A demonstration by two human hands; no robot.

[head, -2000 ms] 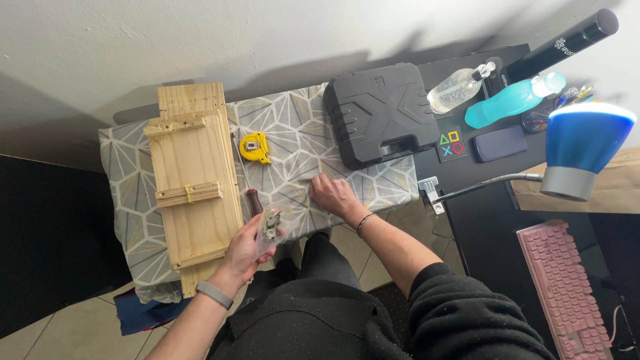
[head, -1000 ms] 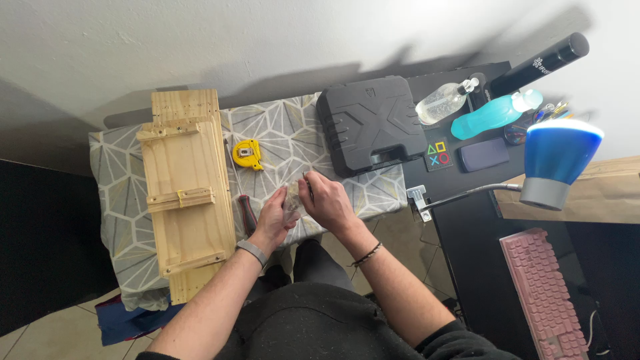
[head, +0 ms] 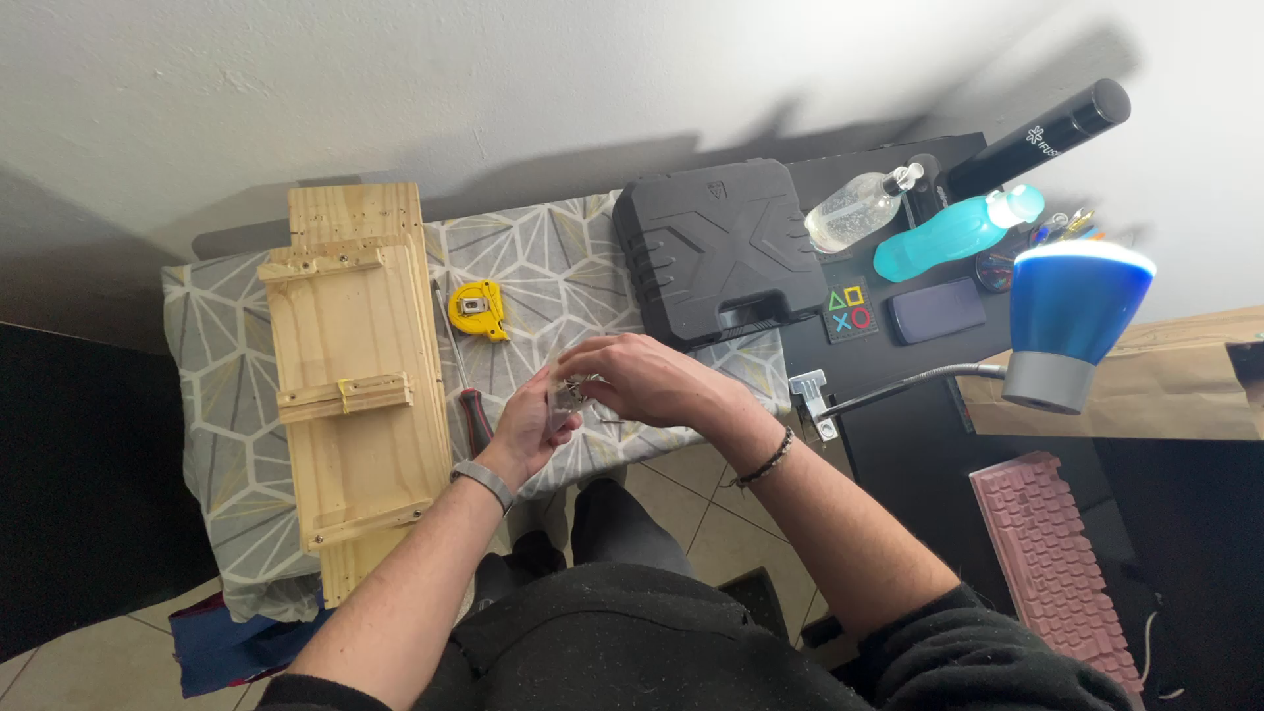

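Observation:
My left hand (head: 525,427) holds a small clear plastic bag of metal hardware (head: 571,395), probably screws. My right hand (head: 647,380) reaches over from the right, its fingers at the bag's opening; whether they grip a piece is hidden. A long-shafted screwdriver with a red and black handle (head: 475,420) lies just left of my left hand. Beyond it is a yellow tape measure (head: 478,310) on the patterned cloth (head: 553,247). At the left lies a pine board assembly (head: 355,326) with cross battens, one of them with a yellow tie around it.
A black tool case (head: 716,247) stands behind my right hand. Farther right are a clear pump bottle (head: 854,212), a turquoise bottle (head: 938,237), a dark case (head: 938,311), a clamped lamp with a blue shade (head: 1076,316) and a pink keyboard (head: 1057,563). A paper bag (head: 1106,385) lies behind the lamp.
My right hand was on the cloth, apart from the bag, two seconds ago; it has come left to the bag. My left hand still holds the bag.

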